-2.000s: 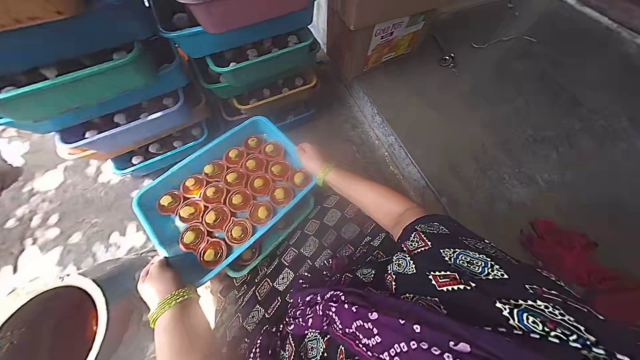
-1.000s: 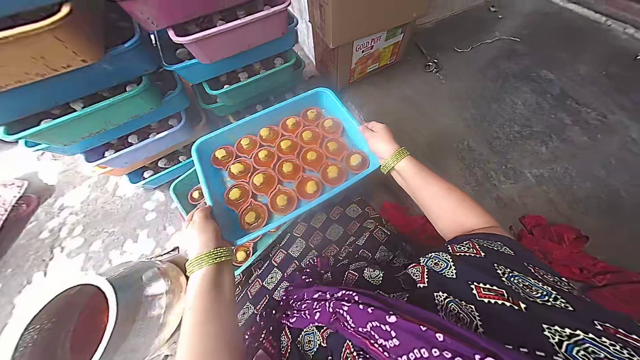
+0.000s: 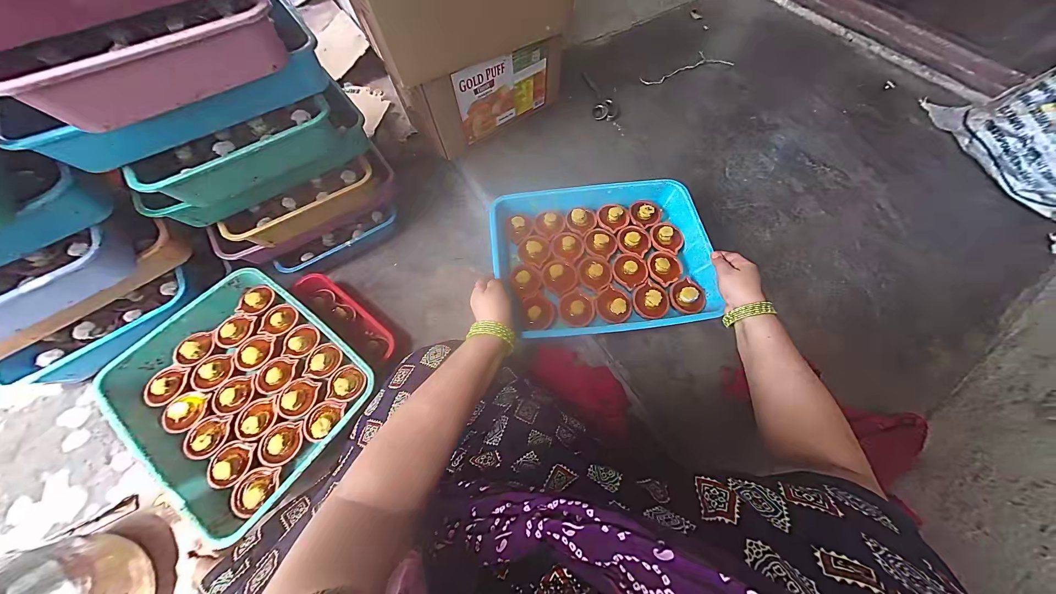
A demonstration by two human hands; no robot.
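A blue plastic tray is held out in front of me over the dark floor. My left hand grips its left rim near the front corner, and my right hand grips the right side. Rows of small clay lamps stand in it, each with a yellow piece in the middle. To the left, a green tray holds more such clay lamps. Part of a red tray with clay cups shows behind the green one.
Stacked coloured trays rise at the upper left. A cardboard box stands at the back, with scissors on the floor beside it. Red cloth lies at my right, a printed sack at the far right. A round container is at lower left.
Both hands have carried the blue tray to the right, away from the stacked trays. The green tray beneath it now shows fully, and the red tray has come into sight. The view has shifted.
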